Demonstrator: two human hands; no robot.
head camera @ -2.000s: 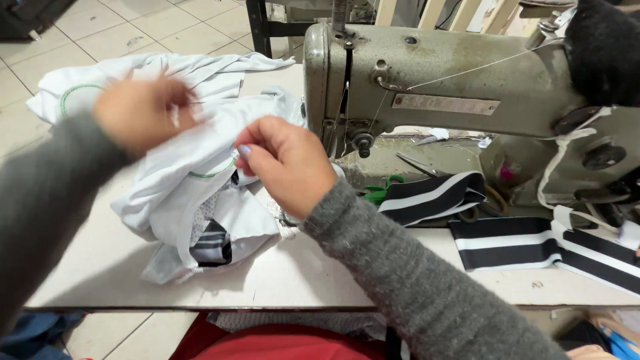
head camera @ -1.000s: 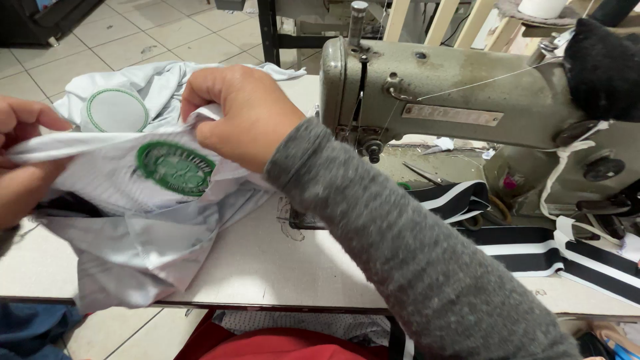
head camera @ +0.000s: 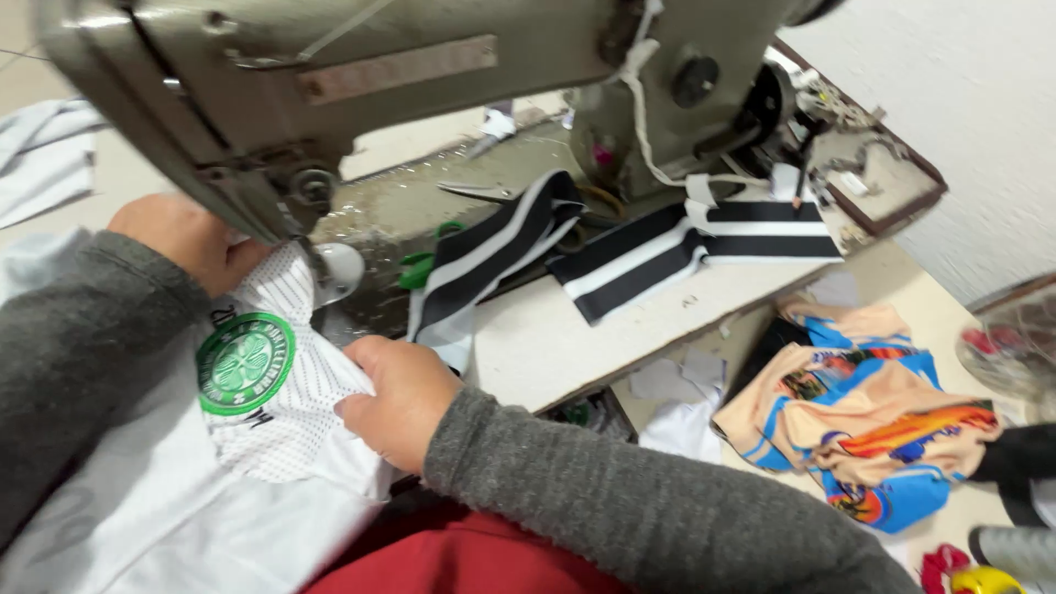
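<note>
A white perforated jersey with a round green crest patch lies at the needle end of an old olive-green sewing machine. Its upper edge reaches the presser foot area, where the contact itself is partly hidden. Close beside the needle, my left hand grips the cloth, its fingertips partly hidden behind the machine head. My right hand pinches the jersey's right edge between thumb and fingers, nearer to my body.
Black-and-white striped bands lie right of the needle, over green-handled scissors. A second striped strip lies further right. A peach and blue printed garment rests on a lower surface. White cloth lies at far left.
The jersey, held up left of the machine a second ago, is now at the needle. My left hand has moved right to it, and my right hand is now on the near edge. The view has swung right.
</note>
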